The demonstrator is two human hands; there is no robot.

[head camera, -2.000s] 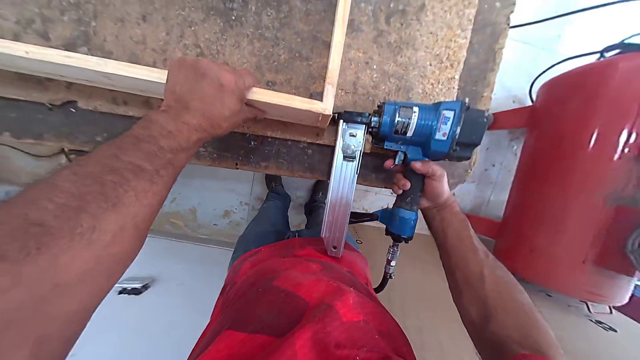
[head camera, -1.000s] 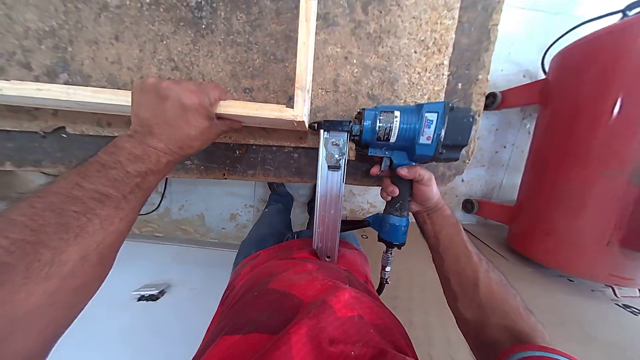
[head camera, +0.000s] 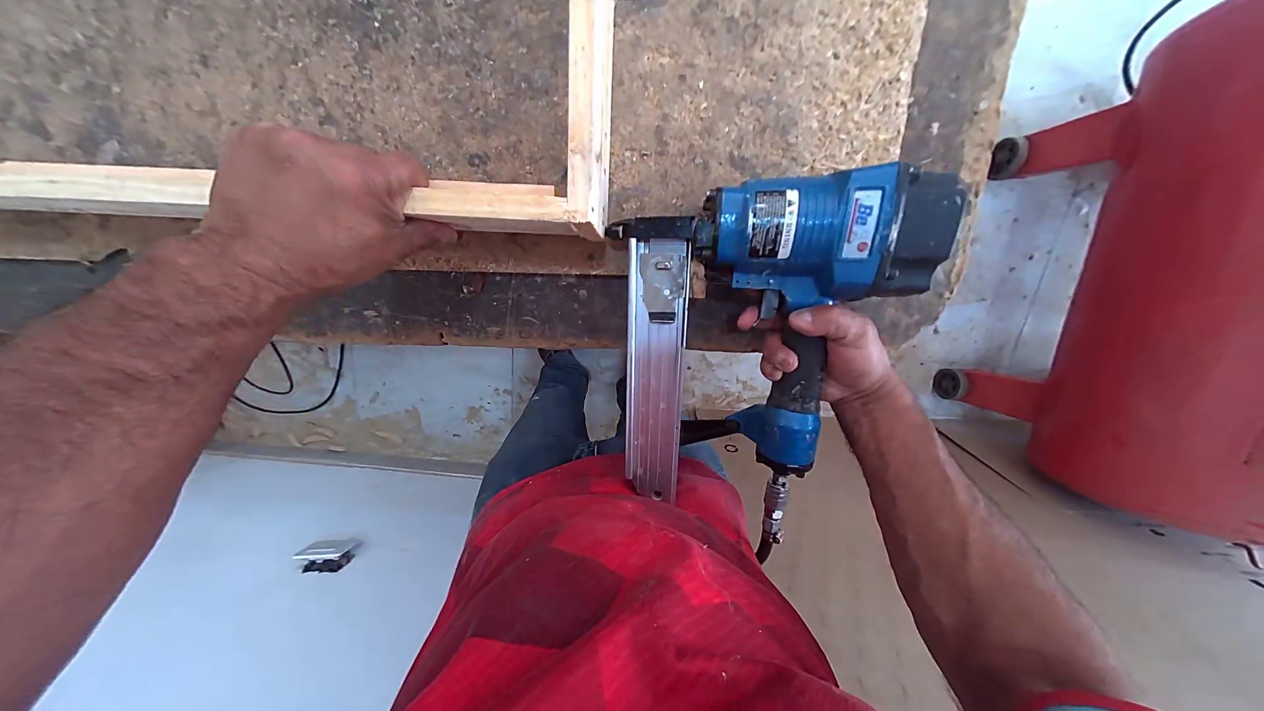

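My left hand (head camera: 311, 212) grips the long front rail of a light wooden frame (head camera: 494, 205), its fingers over the top edge. A second wooden strip (head camera: 590, 109) meets that rail at the corner. My right hand (head camera: 834, 351) holds a blue pneumatic nailer (head camera: 805, 232) by its black handle, a finger at the trigger. The nailer lies sideways, its black nose (head camera: 652, 229) at the outer face of the corner; whether it touches cannot be told. Its silver magazine (head camera: 657, 375) points toward my body, and an air hose fitting (head camera: 775, 509) hangs from the handle.
The frame rests on a worn particle-board workbench (head camera: 770, 89) with a dark front edge. A red metal tank (head camera: 1165, 296) with wheeled legs stands at the right. Black cable (head camera: 316, 403) lies beneath the bench. A small metal-topped object (head camera: 328, 553) sits on a white surface at lower left.
The view has shifted somewhat. The nailer's nose stays by the frame's corner, and both hands keep their holds.
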